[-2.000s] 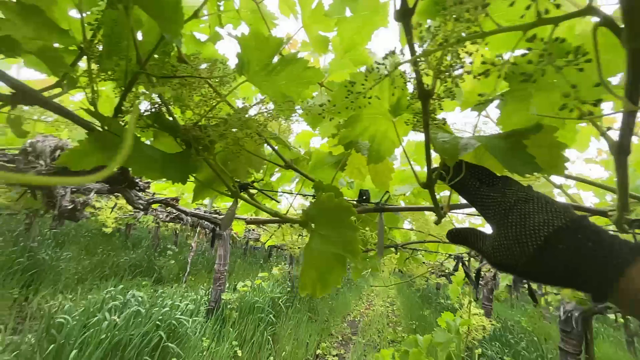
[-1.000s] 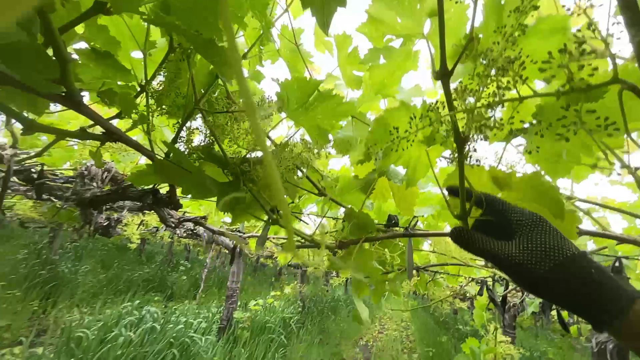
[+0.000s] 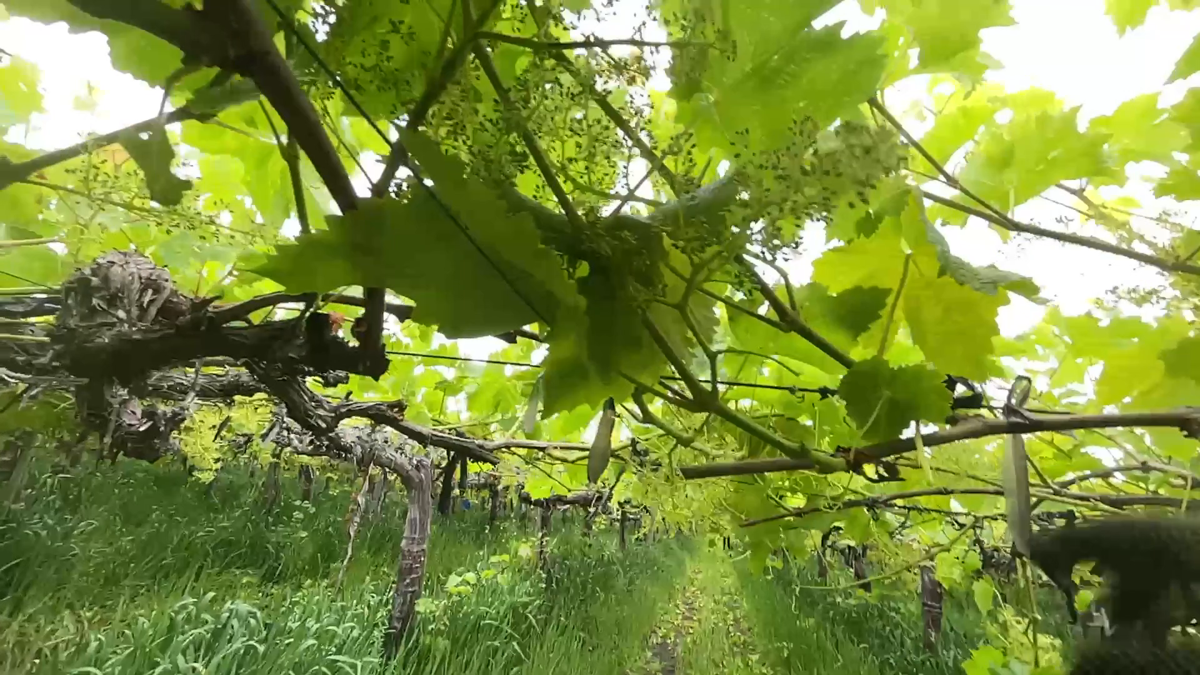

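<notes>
My right hand [image 3: 1116,572], in a dark knit glove, is blurred at the lower right edge, below the woody cane [image 3: 975,429]. Its fingers are hard to make out, and nothing can be made out in its grasp. A flat pale tie strip [image 3: 1016,487] hangs from the cane just left of the glove. My left hand cannot be seen. Grapevine leaves [image 3: 450,253] and a green shoot [image 3: 741,422] fill the middle, with budding flower clusters [image 3: 844,159] among them.
A thick gnarled vine arm [image 3: 187,352] runs across the left, with a trunk [image 3: 412,553] below it. Thin wires [image 3: 469,358] cross the canopy. Tall grass [image 3: 234,572] flanks a narrow track [image 3: 689,609]. A dark shoot [image 3: 291,103] slants down at the upper left.
My right hand has moved away from the upright shoot it was touching and now lies lower, at the right edge. The view has shifted.
</notes>
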